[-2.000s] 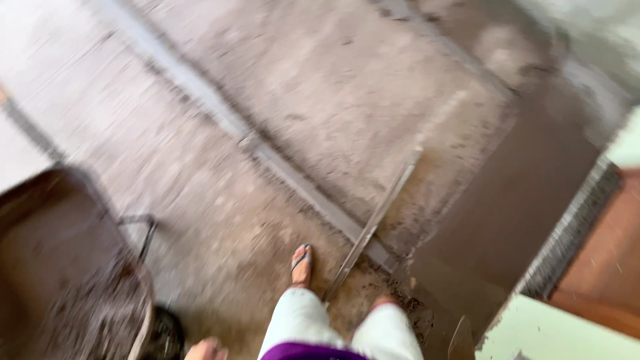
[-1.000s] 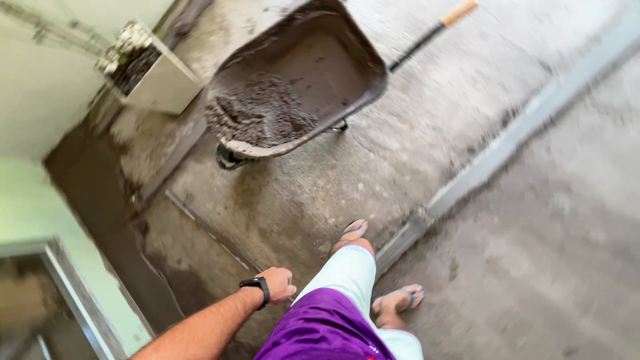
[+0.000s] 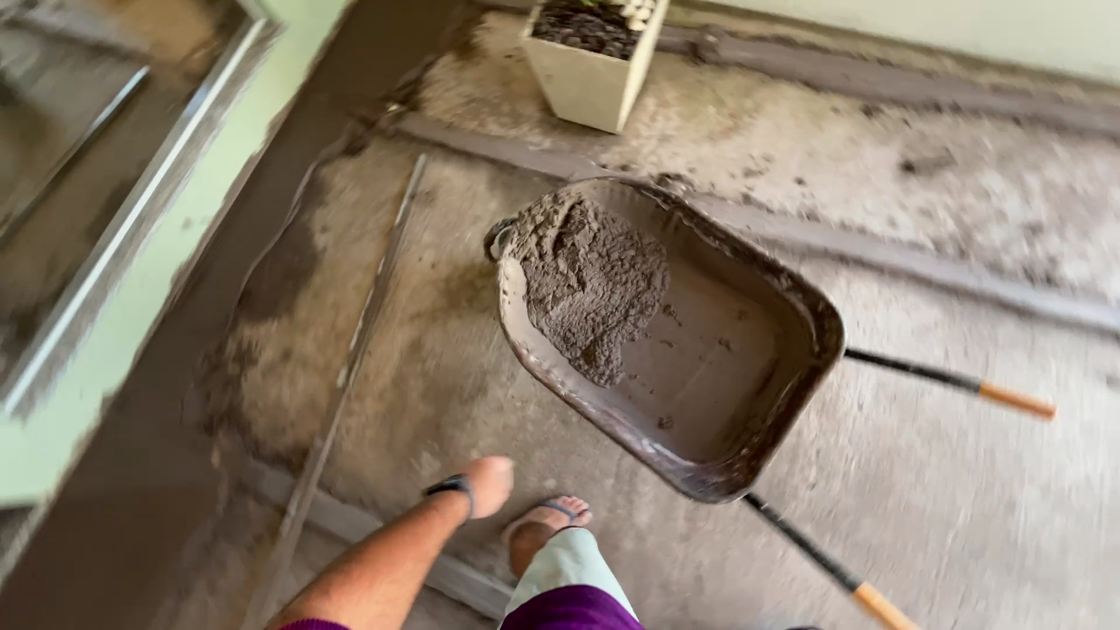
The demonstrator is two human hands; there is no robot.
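Observation:
My left hand (image 3: 488,486), with a dark watch on the wrist, hangs over the concrete floor beside my sandalled foot (image 3: 551,518). Its fingers look curled, slightly blurred, with nothing visible in them. To its upper right stands a wheelbarrow (image 3: 717,350) with a heap of wet mortar (image 3: 595,284) at its wheel end. A long straight bar (image 3: 367,324) lies on the floor left of the wheelbarrow, its lower end passing left of my forearm. My right hand is out of view.
Smooth wet mortar (image 3: 149,464) runs along the green wall (image 3: 210,201) and its framed glass (image 3: 131,210). Raised mortar strips (image 3: 919,267) cross the floor. A planter (image 3: 582,87) stands beyond the wheelbarrow, whose orange-ended handles (image 3: 1015,400) stick out to the right.
The view has swung strongly, bringing the wheelbarrow to the middle. My left hand, beside the bar's near end a second ago, now shows farther from the bar.

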